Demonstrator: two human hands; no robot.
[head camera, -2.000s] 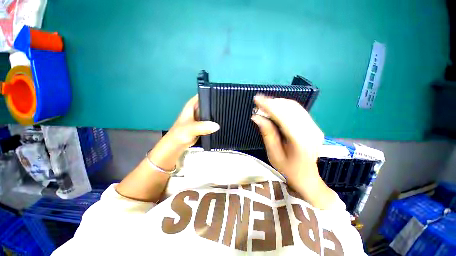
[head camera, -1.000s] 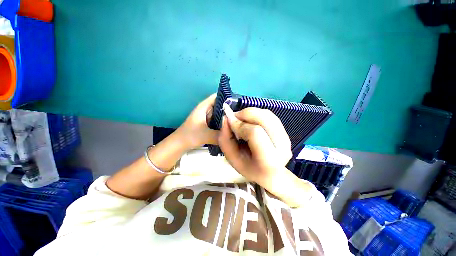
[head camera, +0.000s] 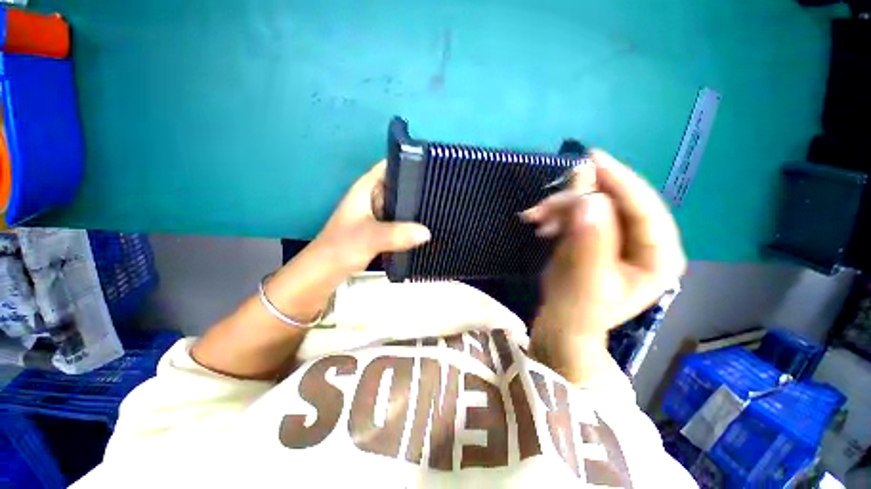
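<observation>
A black finned heat sink housing (head camera: 477, 210) is held over the near edge of the green table, its ribbed face up towards me. My left hand (head camera: 368, 229) grips its left end, with the thumb on the ribs near the left side wall. My right hand (head camera: 611, 239) is over the housing's right end, blurred, with the fingers bent together. A small thin tool (head camera: 565, 178), partly hidden and blurred, shows at the right fingertips, close to the ribs. The housing's right side wall is mostly hidden behind my right hand.
A pale ruler or label strip (head camera: 691, 145) lies on the green table (head camera: 239, 105) at the right. A blue and orange tape dispenser (head camera: 43, 124) is at the left edge. Black housings (head camera: 817, 215) stand at the right. Blue crates (head camera: 754, 406) are on the floor; a packing crate is partly hidden.
The housing has turned from its tilted pose so its ribs face me. My right hand has moved from the housing's left corner to its right end. The view has shifted slightly.
</observation>
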